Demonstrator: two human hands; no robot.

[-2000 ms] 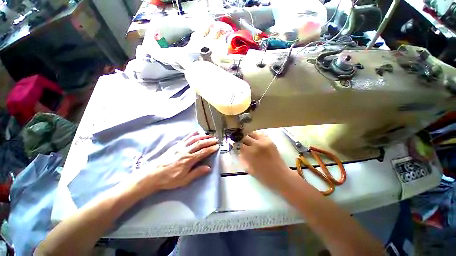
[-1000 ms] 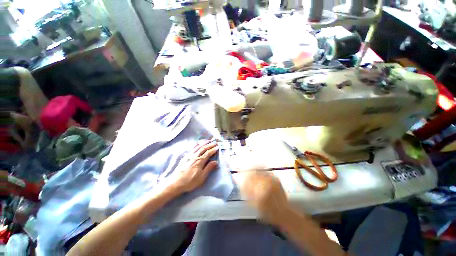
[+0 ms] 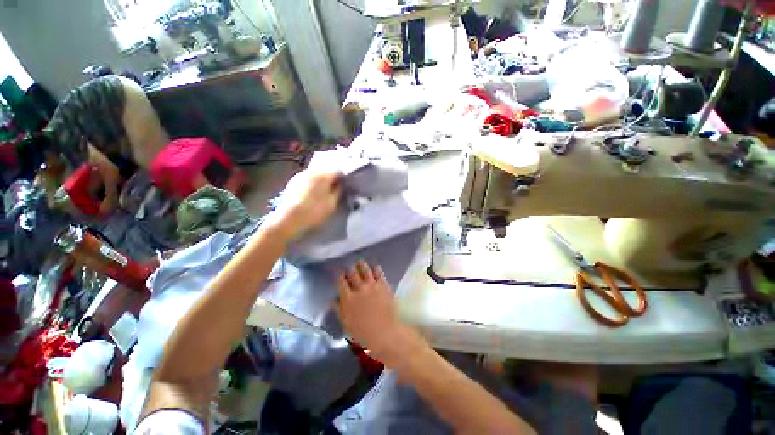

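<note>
A grey-blue garment panel [image 3: 387,217] lies partly raised and folded over at the left part of the table, left of the sewing machine. My left hand [image 3: 316,202] grips its far left edge and lifts it. My right hand [image 3: 365,302] rests on the near part of the panel; whether its fingers grip the cloth is unclear. The cream sewing machine [image 3: 612,174] stands to the right, with no cloth under its needle. Scissors with orange handles [image 3: 610,293] lie on the machine bed.
The white table edge [image 3: 544,340] runs along the front. Light blue cloth [image 3: 183,302] hangs at the left. A bent-over person [image 3: 106,123] is beside a pink object [image 3: 194,166] at the back left. Thread cones [image 3: 642,27] stand behind the machine.
Both hands have moved left, away from the needle. The panel has come off the needle area and its far part is lifted. The view has turned left. The scissors stay on the bed.
</note>
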